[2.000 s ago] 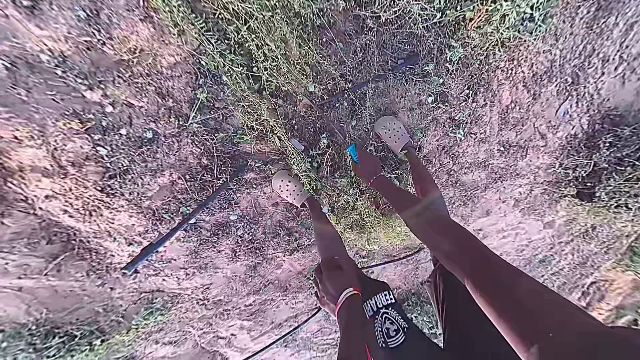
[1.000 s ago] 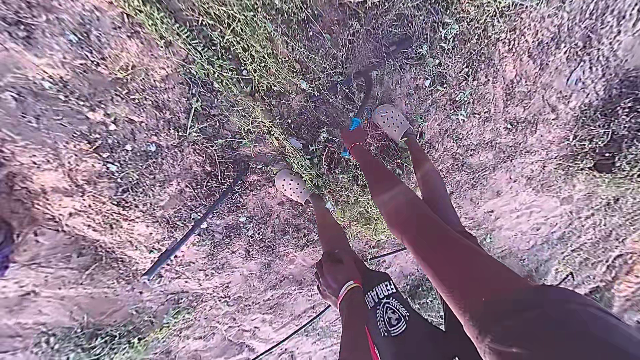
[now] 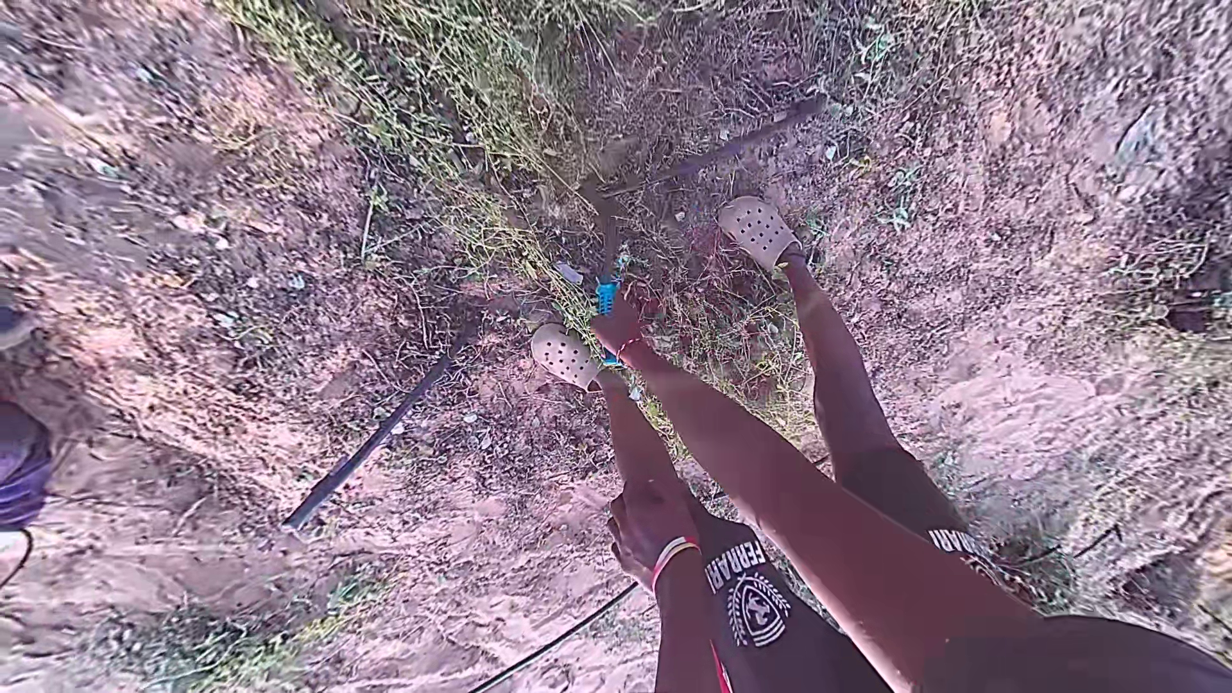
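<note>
My right hand is closed around the blue handle of a hand tool, low over the ground beside my left shoe. A dark blade runs from the handle towards the weeds; its full shape is hard to tell. Thin green weeds spread around and beyond it. My left hand rests on my left knee, with nothing seen in it; its fingers are partly hidden. A beige perforated clog is on each foot, the left near the tool and the right farther off.
A black pipe lies on the dry soil at left, and another dark length lies beyond my feet. A thin black hose passes beneath my legs. A purple thing shows at the left edge.
My right hand has moved left with the blue-handled tool, from between the two clogs to close beside my left one. My left hand has stayed at the knee.
</note>
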